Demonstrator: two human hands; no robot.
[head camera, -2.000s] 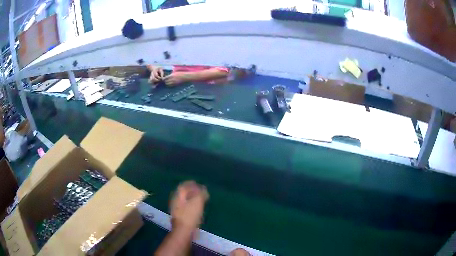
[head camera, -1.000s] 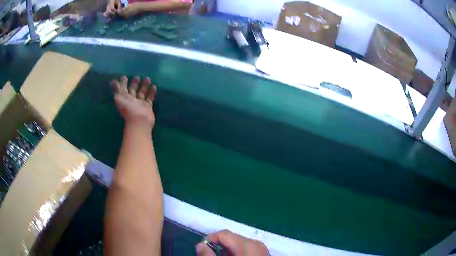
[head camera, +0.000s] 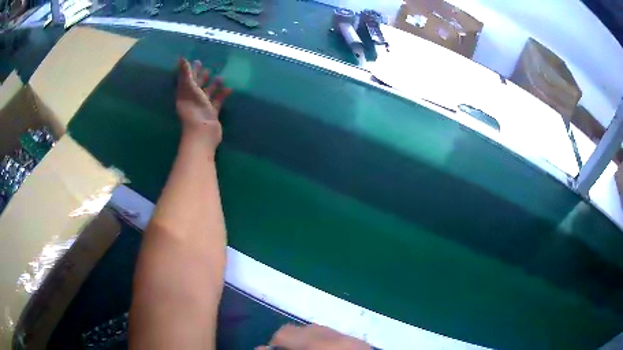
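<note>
My left hand (head camera: 199, 99) is stretched out over the dark green conveyor belt (head camera: 355, 205), palm partly turned up, fingers apart, nothing seen in it. My right hand (head camera: 317, 338) shows only in part at the bottom edge; its fingertips are cut off, so I cannot tell what it holds. An open brown carton (head camera: 65, 225) at the left holds green and shiny circuit boards (head camera: 27, 154). More board pieces lie at the bottom left, partly hidden by my left forearm.
A white metal rail (head camera: 273, 280) edges the belt's near side. Across the belt are green board strips (head camera: 236, 10), two grey housings (head camera: 350, 34), a large white sheet (head camera: 464, 85), brown cartons (head camera: 546, 75) and a post (head camera: 604, 154) at the right.
The view has shifted. My left hand reaches farther across the belt, fingers still spread. My right hand has sunk lower at the bottom edge. The coworker's hands and pink sleeve have left the view.
</note>
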